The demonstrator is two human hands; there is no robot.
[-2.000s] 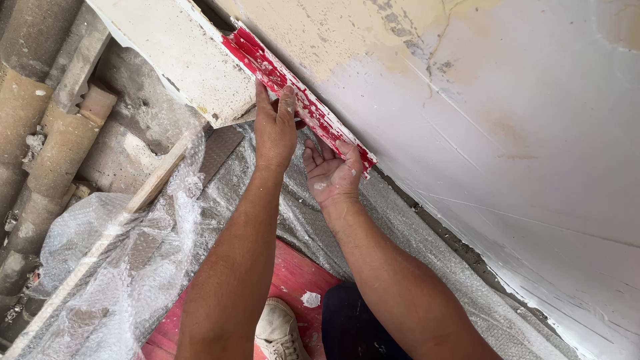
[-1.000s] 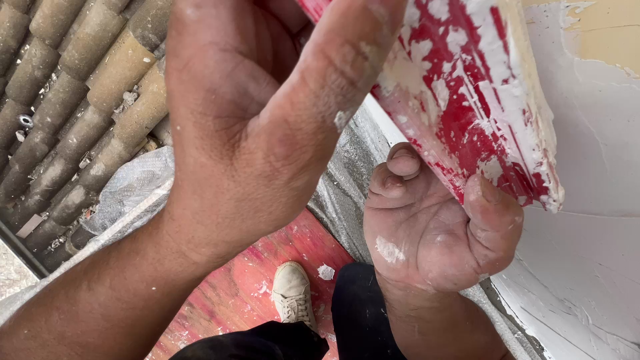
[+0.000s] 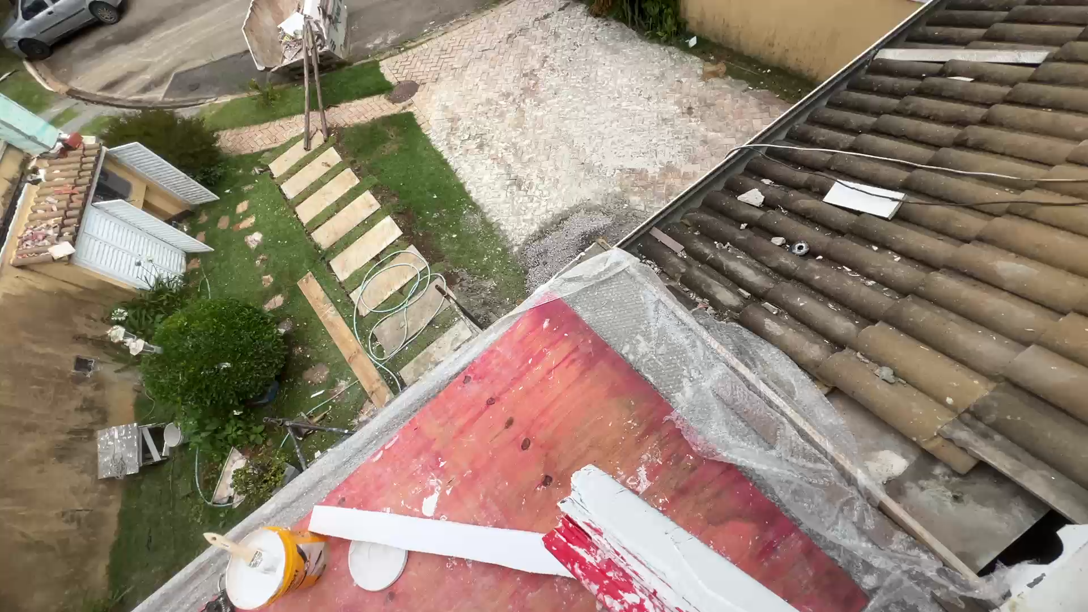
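Note:
Neither of my hands shows in the head view now. At the bottom, a long white moulding piece with a red, plaster-flecked side (image 3: pixel 671 552) juts up over the red-stained board (image 3: pixel 527 408); what holds it is out of view. A flat white strip (image 3: pixel 442 537) runs leftward from beside it. At the strip's left end is an open yellow bucket of white material (image 3: pixel 293 561), with a brush (image 3: pixel 234 548) resting across its rim. A round white lid (image 3: pixel 376 565) lies on the board near the bucket.
The board's left edge drops off high above a garden (image 3: pixel 229 297) and a paved yard (image 3: pixel 578 110). Crumpled bubble wrap (image 3: pixel 722 382) and a thin wooden batten (image 3: pixel 816 442) border its right side. Beyond them slopes a clay tile roof (image 3: pixel 952 297) with loose debris and a cable.
The view has swung widely from the wall to the board's edge and the yard. Both hands, seen earlier at the red and white piece, have left the frame.

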